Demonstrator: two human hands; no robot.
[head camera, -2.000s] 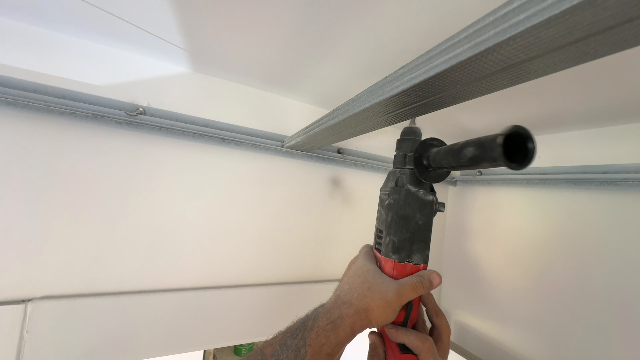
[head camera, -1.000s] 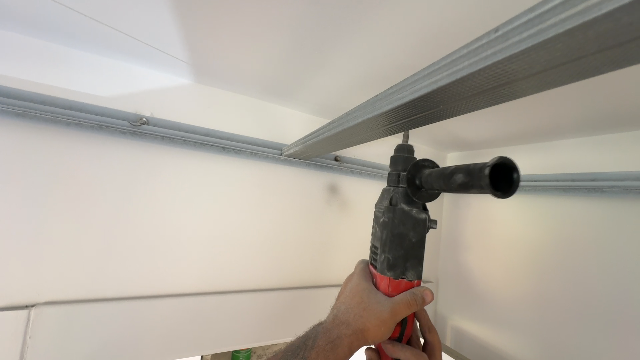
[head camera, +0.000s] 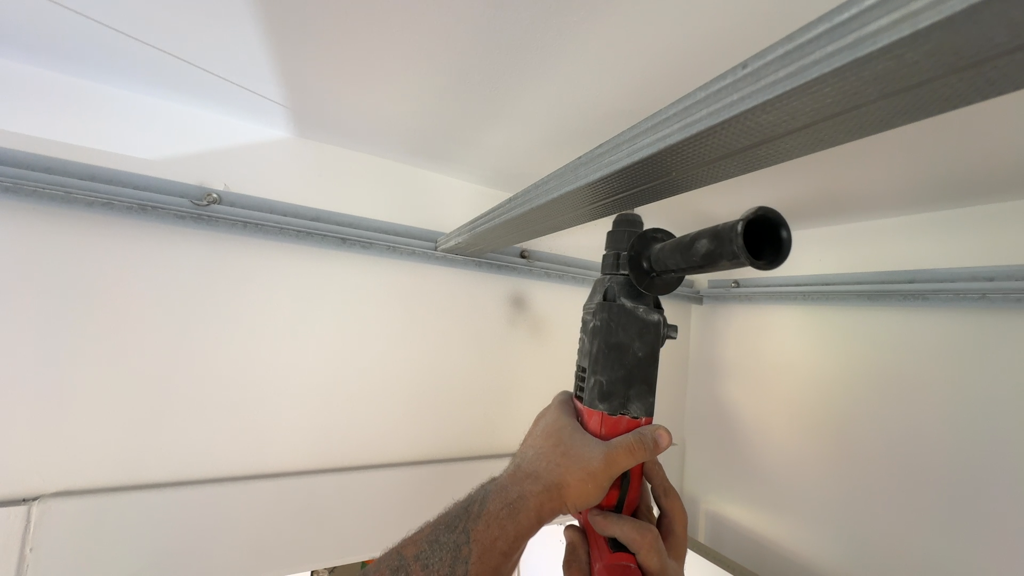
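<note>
A red and black rotary hammer drill (head camera: 620, 352) points upward, its chuck close under a galvanized metal ceiling channel (head camera: 656, 156). The bit is mostly hidden; whether it is inside the channel I cannot tell. A black side handle (head camera: 712, 242) sticks out to the right of the tool's neck. My left hand (head camera: 580, 460) wraps the red body just below the black housing, thumb across the front. Below it, my right hand (head camera: 640, 532) grips the red rear handle, partly cut off by the bottom edge.
A metal wall track (head camera: 320, 224) runs along the left wall with a screw hook (head camera: 210, 199) in it; the channel's far end meets this track. Another track (head camera: 864, 286) crosses the right wall. The white ceiling lies close above the channel.
The drill has risen toward the channel since one second ago; the bit that showed between chuck and channel is now mostly out of sight. Both hands keep their hold.
</note>
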